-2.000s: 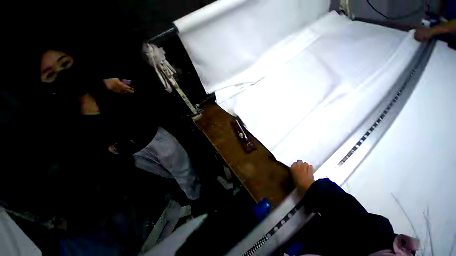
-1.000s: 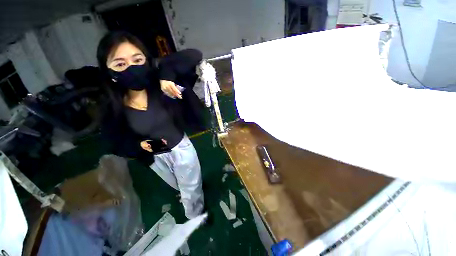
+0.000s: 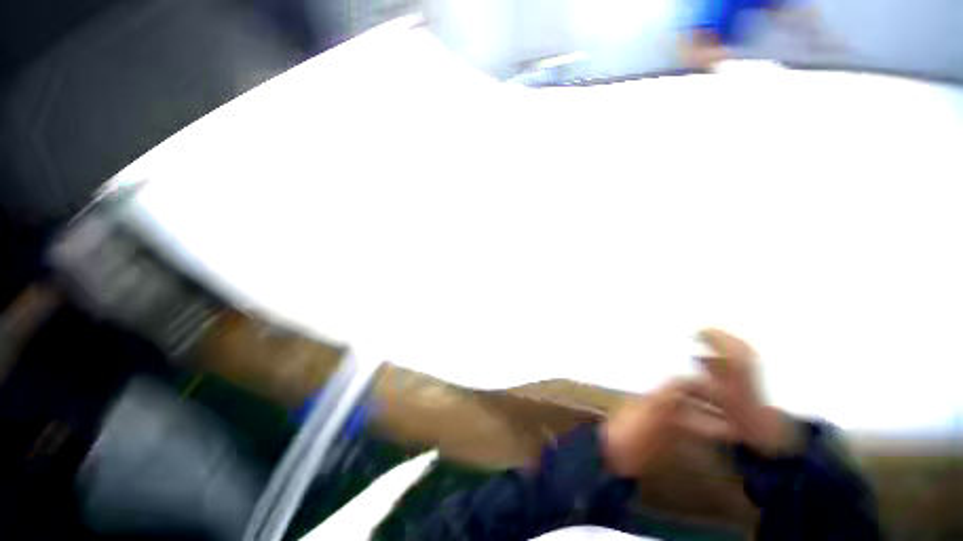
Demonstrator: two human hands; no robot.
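Observation:
White cloth (image 3: 444, 232), bright and washed out, spreads over the brown table (image 3: 454, 423). My left hand (image 3: 646, 425) and my right hand (image 3: 739, 386) are close together at its near edge, right of centre. Both are blurred. The fingers are bent and appear closed on the white cloth; their exact hold is hard to make out. Dark sleeves cover both forearms. The long silver-grey rail (image 3: 312, 444) juts over the table's near edge at lower left, with blurred blue clamps (image 3: 359, 421) beside it.
A person in dark top and light trousers (image 3: 158, 465) is at lower left. Across the table, a blue sleeve and hand (image 3: 705, 48) are at the cloth's far edge. A white pointed shape (image 3: 370, 502) is at the bottom edge. Green floor shows beneath the table.
The view has swung right and down along the table. Both my hands have come into view at the cloth's near edge. The rail and the person now appear further left.

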